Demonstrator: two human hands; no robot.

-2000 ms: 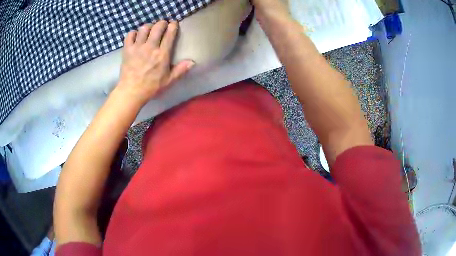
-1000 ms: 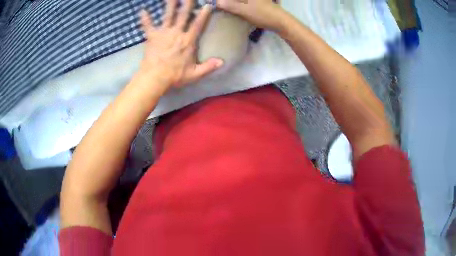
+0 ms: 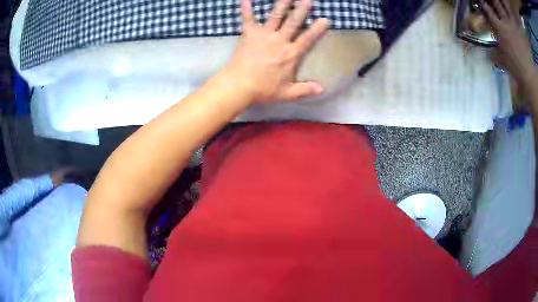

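Observation:
The black-and-white gingham cloth [image 3: 147,20] lies over the cream pressing form [image 3: 339,56], its lower edge running straight across the form. My left hand [image 3: 271,53] lies with fingers spread over the cloth edge and the form, holding nothing. A dark purple cloth [image 3: 404,20] shows at the right end of the gingham. My right hand [image 3: 504,20] is at the upper right edge of the view, at the shiny metal iron [image 3: 479,29]; whether its fingers are closed on the handle is unclear.
The white table cover [image 3: 436,100] hangs at the front edge. A white round disc [image 3: 425,213] stands on the speckled floor [image 3: 422,159] below right. A person in light blue clothing [image 3: 44,236] is at the lower left. A grey-blue surface [image 3: 504,177] runs down the right side.
My right hand has moved from the cloth edge far right to the iron. The view has swung right, bringing in the iron. My left hand remains on the form, fingers spread.

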